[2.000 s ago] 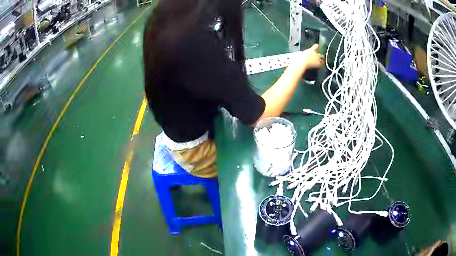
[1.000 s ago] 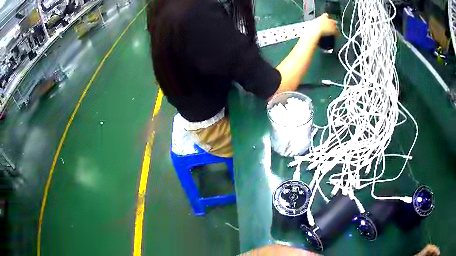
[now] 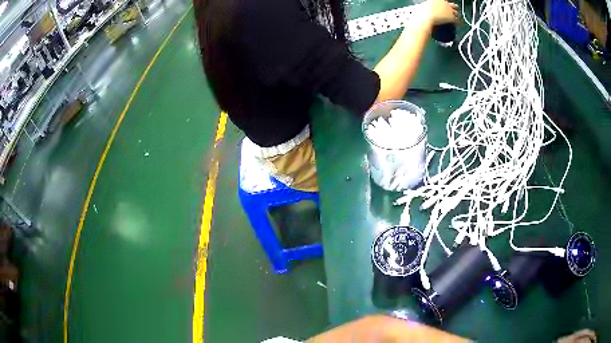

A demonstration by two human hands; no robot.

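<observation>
Several black cylindrical units are on the green bench at the lower right. One unit (image 3: 398, 250) stands upright with its round marked end face up and a white plug at its rim. Others lie on their sides, including one (image 3: 457, 281) near the middle and one whose end face (image 3: 580, 254) shows a blue tint at the right. White plugs reach their end faces. My left hand is at the bottom edge, where only a blurred forearm or hand part (image 3: 392, 331) shows; its fingers are hidden. A small skin-toned part (image 3: 577, 337), apparently my right hand, is cut off at the lower right.
A large bundle of white cables (image 3: 499, 127) hangs down onto the bench. A clear tub of white pieces (image 3: 396, 147) stands beside it. A person in black (image 3: 281, 67) sits on a blue stool (image 3: 278, 228) at the left, holding a dark unit. A white perforated strip (image 3: 382, 24) lies beyond.
The view has shifted, so the bench things sit further right and higher. A forearm or hand part has come in at the bottom edge. The units keep their arrangement.
</observation>
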